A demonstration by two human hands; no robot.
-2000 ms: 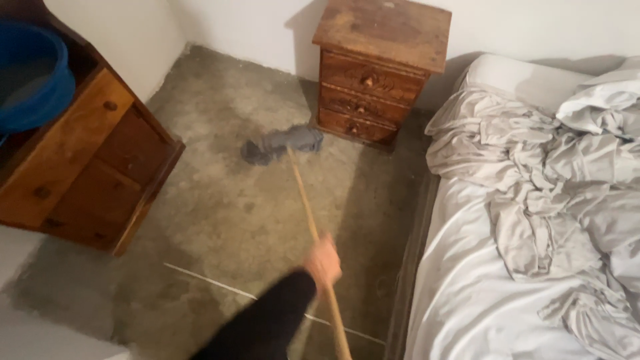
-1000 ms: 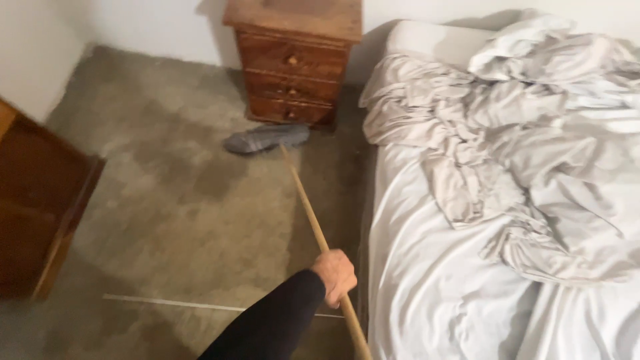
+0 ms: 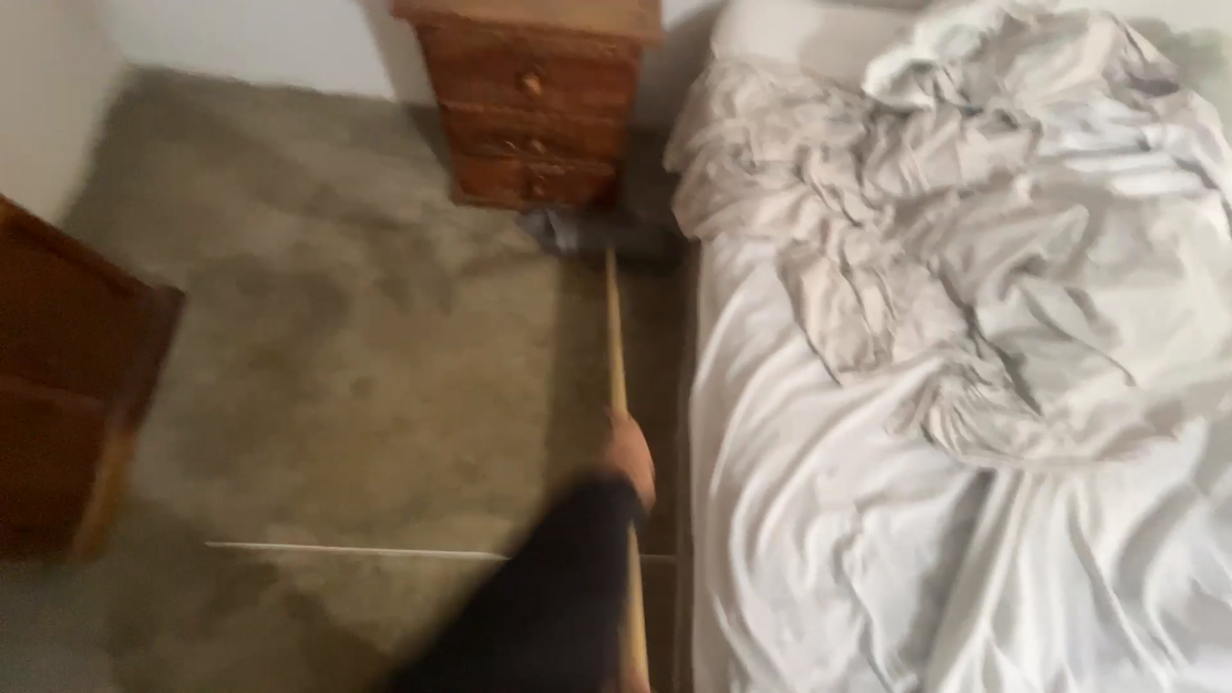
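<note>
My left hand, in a dark sleeve, is closed around the wooden pole of a floor mop. At the pole's far end the grey cloth mop head lies on the concrete floor, just in front of the wooden nightstand and close to the bed's side. The cloth is blurred. At the bottom edge a sliver of what looks like my right hand shows by the pole; its grip is hidden.
The bed, with a white sheet and a rumpled beige cover, runs along the right. A wooden cabinet stands at the left. White walls bound the floor at the back, and a thin pale line crosses it nearer me.
The mop head has moved right along the nightstand's front toward the bed, and my left hand has stayed on the pole. The view has shifted to the right.
</note>
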